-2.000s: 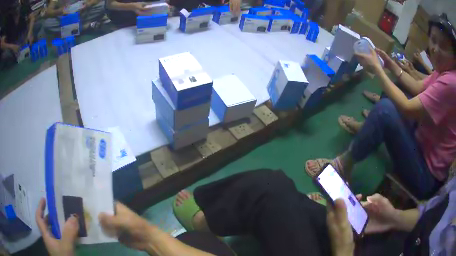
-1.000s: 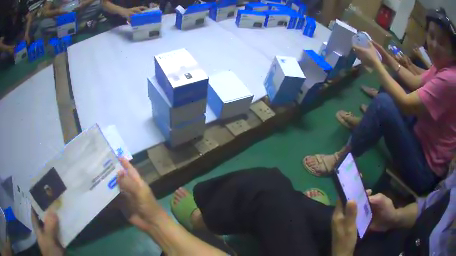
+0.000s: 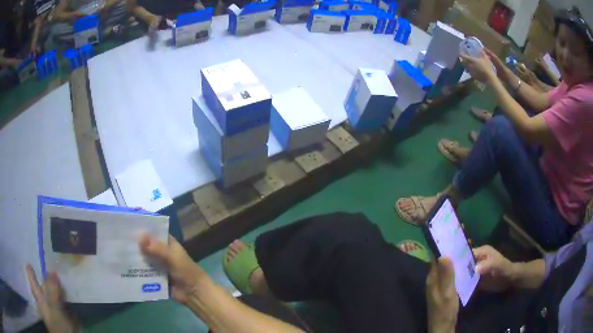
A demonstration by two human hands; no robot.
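Note:
A white retail carton [image 3: 117, 260] with a blue edge along its top and left side is held low at the left. Its front shows a dark square picture, small print and a blue oval logo, upside down. My right hand [image 3: 172, 260] grips its right side with the thumb on the front face. My left hand [image 3: 53, 300] is at its lower left corner, slightly blurred and cut off by the bottom edge, fingers spread; whether it bears the carton is hard to tell. The carton's back is hidden.
Stacked cartons [image 3: 235, 123] stand on the white-covered pallet [image 3: 140, 110], others beside them. A flat white carton [image 3: 143, 186] lies behind the held one. Rows of blue-and-white cartons [image 3: 327, 21] stand at the far side. A neighbour holds a smartphone [image 3: 456, 250]; another person sits at right.
The carton has turned from upright to slanted, and now lies level sideways with its logo at lower right. Both hands moved with it. At the far side, a hand has left a carton.

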